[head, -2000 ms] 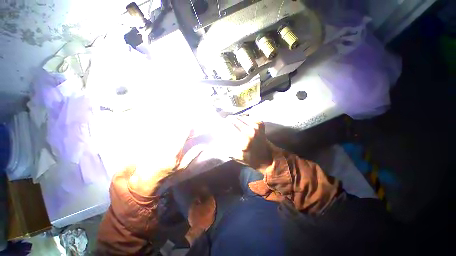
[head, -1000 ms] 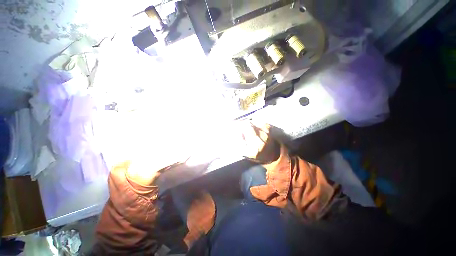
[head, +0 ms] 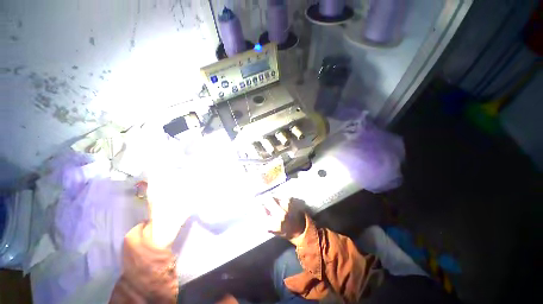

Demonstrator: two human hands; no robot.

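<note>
The pale overlock machine [head: 271, 127] stands at the centre, with several ribbed tension knobs on its front. A pale fabric piece [head: 217, 224] lies near the table's front edge, mostly lost in glare. My left hand [head: 161, 222] is over the table at its left, overexposed; its fingers cannot be made out. My right hand [head: 281, 215] is at the table's front edge below the machine, fingers bent; whether it grips the fabric cannot be told. The needle area is hidden in glare.
A lilac heap [head: 80, 208] lies on the left of the table. A second lilac bundle [head: 375, 155] is at the right end. A control panel [head: 241, 74] and purple thread cones [head: 278, 22] stand behind the machine. A small red-orange item [head: 141, 189] lies near the left heap.
The view has shifted up, bringing the control panel and cones into sight. My left forearm is now more upright, with its hand farther from the front edge. My right hand stays near the edge.
</note>
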